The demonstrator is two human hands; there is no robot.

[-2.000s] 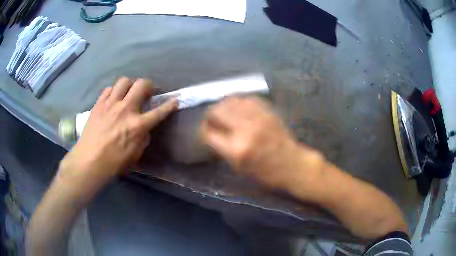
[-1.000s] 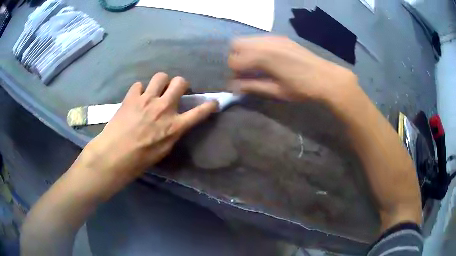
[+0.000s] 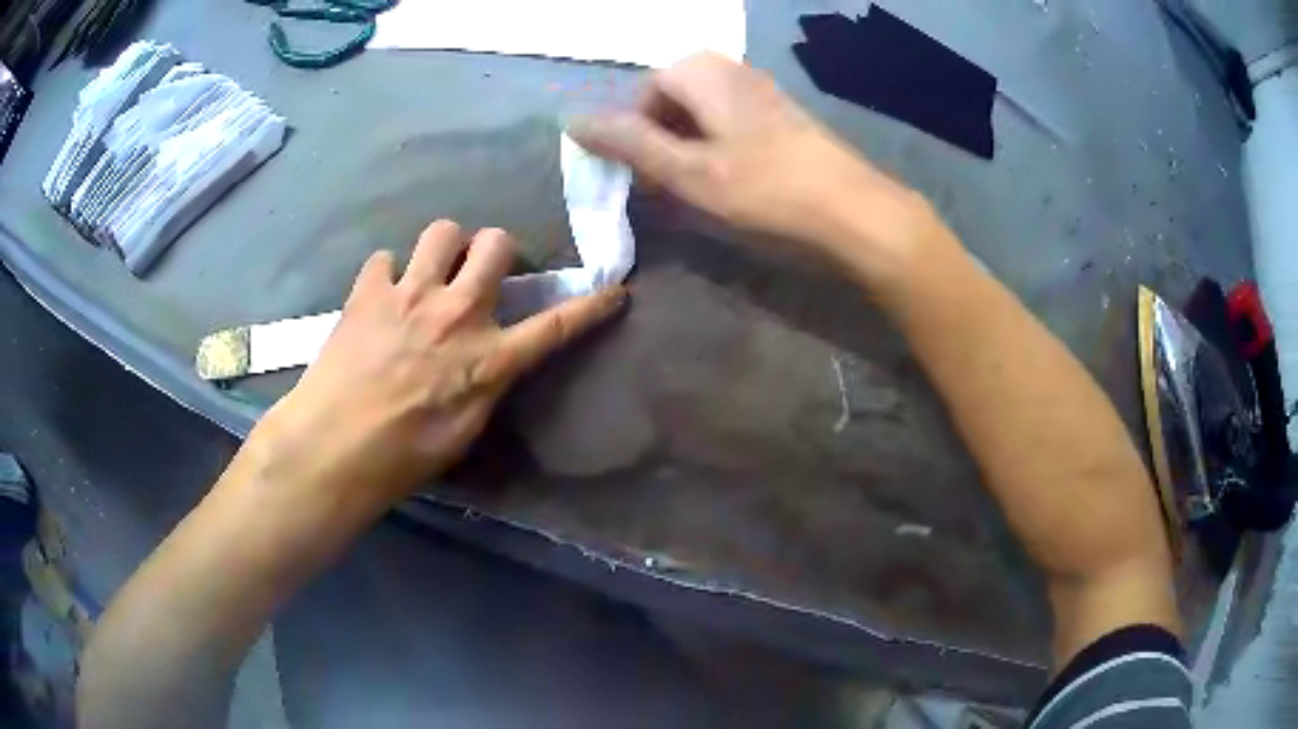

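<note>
A flat pressing template with a yellowish wrapped end lies on the grey cloth, mostly under my left hand. My left hand is spread flat and presses on it and on a narrow cloth strip. The white end of the strip bends up and away from the template just past my left index fingertip. My right hand pinches the far end of this white strip; its fingertips are slightly blurred. The template's pointed tip cannot be made out.
A fanned stack of white-grey folded strips lies at the upper left. Green-handled scissors and a large white sheet are at the top. Dark cloth pieces lie upper right. An iron with a red handle stands at the right.
The strip was straight along the template; its free end is now bent away from me. My right hand moved from the near side to the far side. My left hand shifted slightly right.
</note>
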